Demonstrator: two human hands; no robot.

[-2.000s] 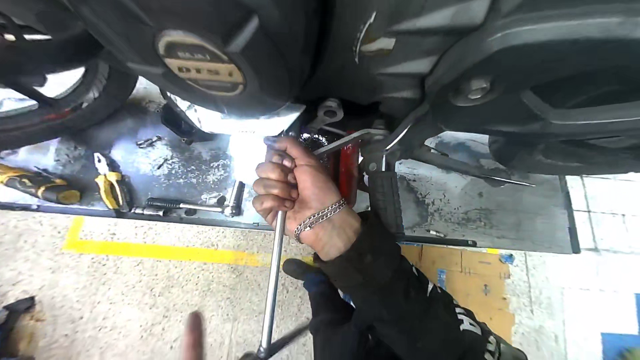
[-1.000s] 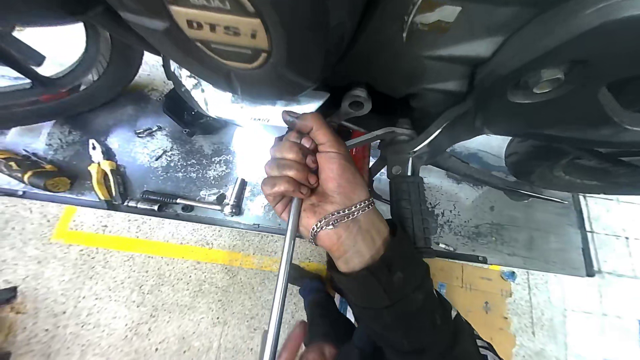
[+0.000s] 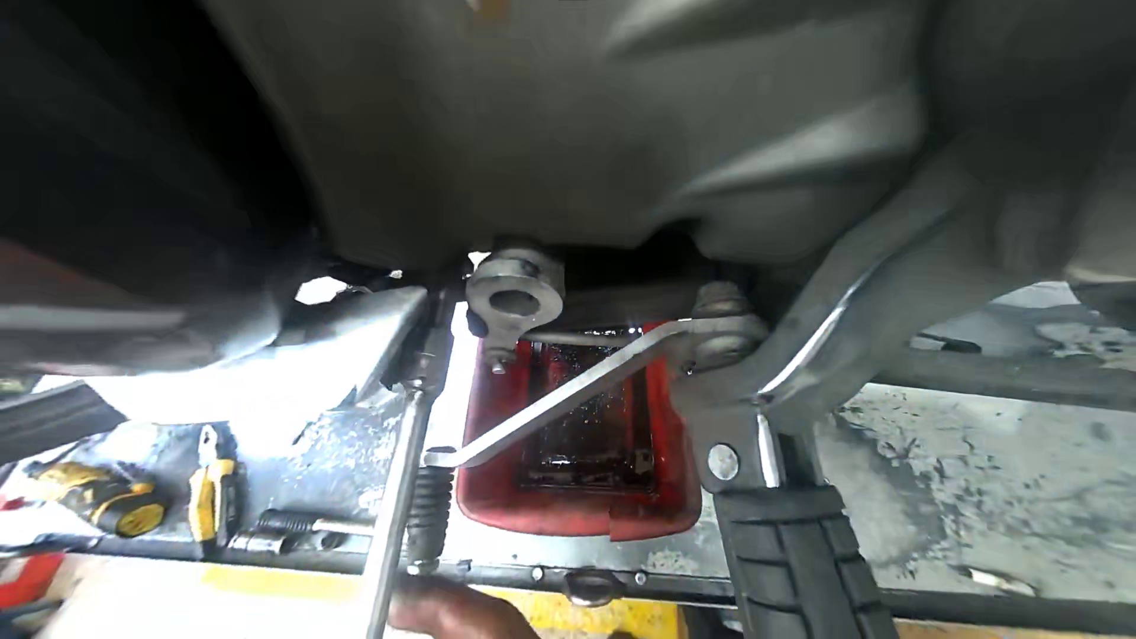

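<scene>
A long metal bar [image 3: 399,506], a wrench handle by its look, slants up from the bottom edge to a dark joint [image 3: 426,373] under the motorcycle. Low in the view, beside and partly behind this bar, part of a hand [image 3: 461,612] shows, apparently my right hand. Its fingers are mostly cut off, so its hold is unclear. My left hand is not in view. A bent metal pedal lever [image 3: 568,390] crosses above a red tray [image 3: 581,517] with dark liquid in it. Above the tray hangs a metal ring bracket [image 3: 515,293].
The rubber footpeg [image 3: 799,559] juts down at right. The dark motorcycle underside [image 3: 603,133] fills the top. Yellow-handled pliers [image 3: 213,497], a yellow and black tool [image 3: 106,501], a ratchet handle [image 3: 306,522] and a socket [image 3: 257,542] lie on the grey platform at left.
The view has moved in much closer under the motorcycle. The hand with the chain bracelet, closed around the bar before, no longer shows there. More of the red tray is visible.
</scene>
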